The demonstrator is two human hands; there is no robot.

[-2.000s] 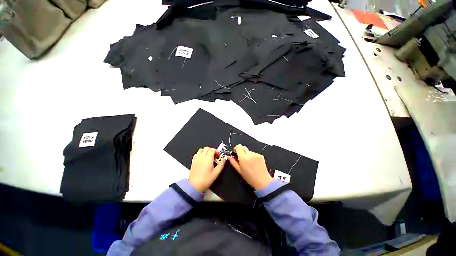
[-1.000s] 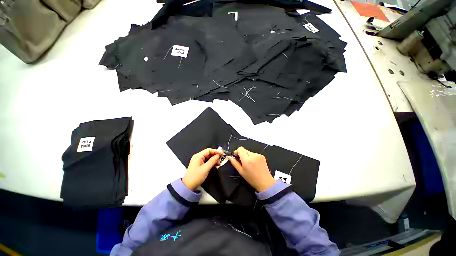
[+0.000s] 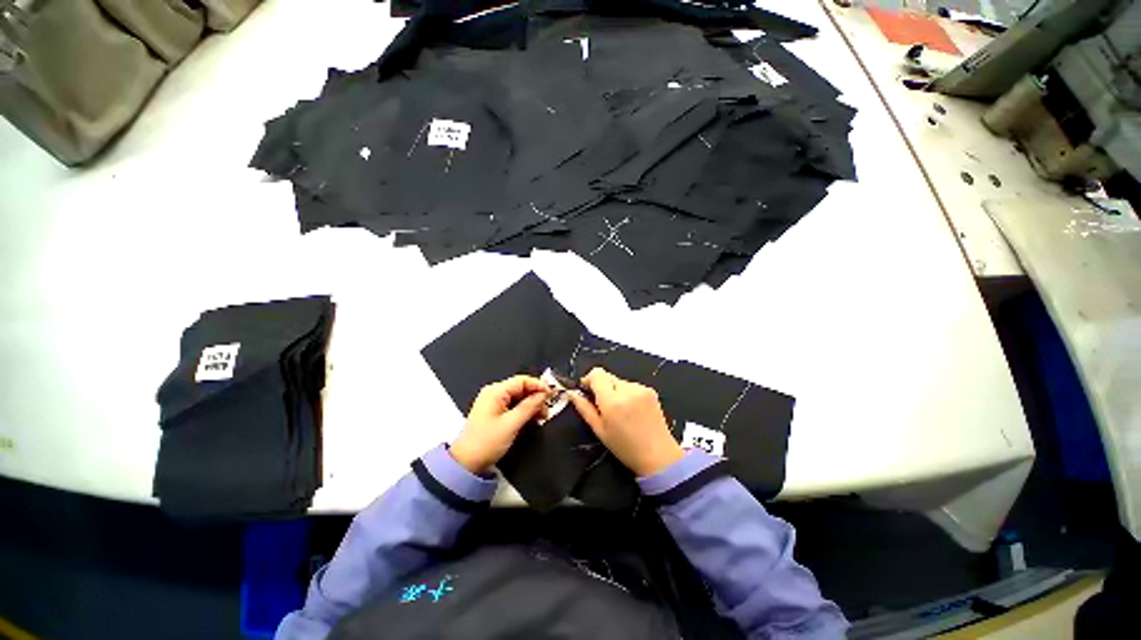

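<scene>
A black fabric panel (image 3: 501, 350) lies at the table's front edge, its label (image 3: 552, 398) between my hands. My left hand (image 3: 498, 419) pinches the panel at the label's left side. My right hand (image 3: 626, 416) is at the label's right side with its fingers closed; a small dark thing shows at its fingertips, too small to make out. Another black panel with a white label (image 3: 703, 439) lies to the right, partly under my right hand. White thread tails (image 3: 741, 403) cross the dark fabric.
A wide ragged pile of black panels (image 3: 563, 138) covers the table's far side. A neat black stack (image 3: 238, 425) stands at the left. A beige bag (image 3: 94, 75) is at the far left, a sewing machine (image 3: 1064, 88) at the right. A blue crate (image 3: 275, 569) is below the table edge.
My left hand has moved slightly left and down from the label. The left part of the panel has shifted a little and folded near my hands. My right hand has stayed nearly in place.
</scene>
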